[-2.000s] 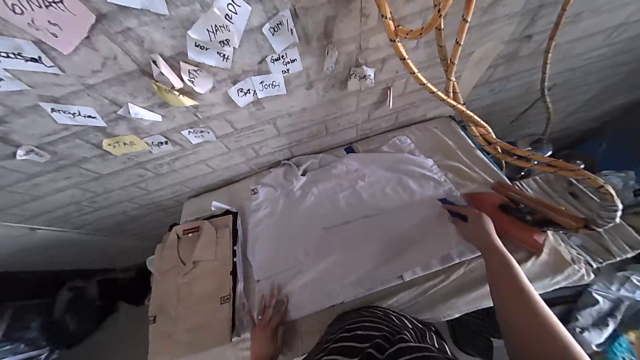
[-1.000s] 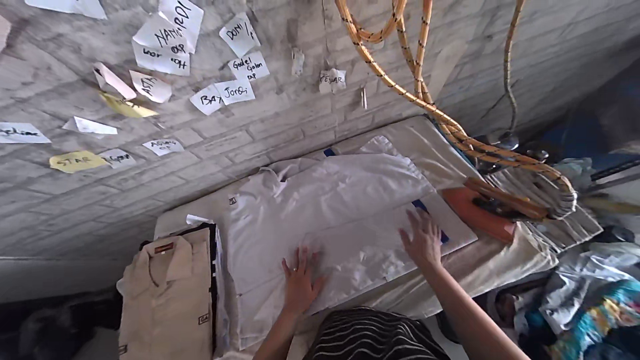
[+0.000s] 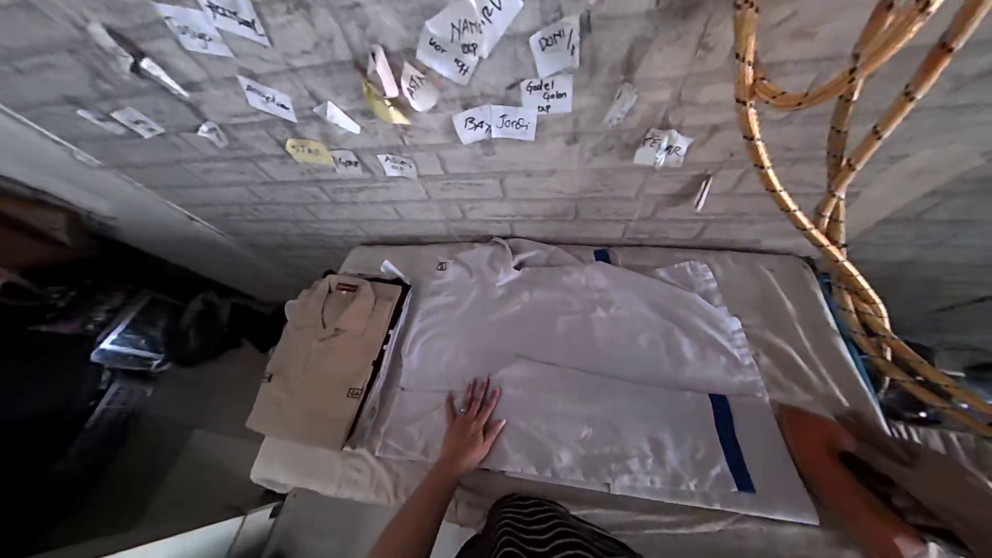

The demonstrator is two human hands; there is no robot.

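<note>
A white shirt (image 3: 573, 325) lies spread on a padded, cloth-covered surface, with a fold running across it. Its lower part bears a dark blue band (image 3: 731, 442) near the right end. My left hand (image 3: 471, 426) rests flat on the shirt's lower left part, fingers spread, a ring on one finger. At the right edge, my right hand (image 3: 918, 473) is motion-blurred over the dark handle area of an orange, iron-like tool (image 3: 814, 449); whether its fingers are closed on it is unclear. The tool is beside the shirt's right end.
Folded beige shirts (image 3: 329, 364) are stacked on the left of the padded surface (image 3: 783, 310). Orange braided cords (image 3: 775, 182) hang at the upper right. Paper notes with writing (image 3: 554, 46) are stuck to the brick-patterned wall behind. Dark bundles lie on the floor at left.
My right hand has left the blue band and moved right to the orange tool. My left hand stays on the shirt. The view has shifted.
</note>
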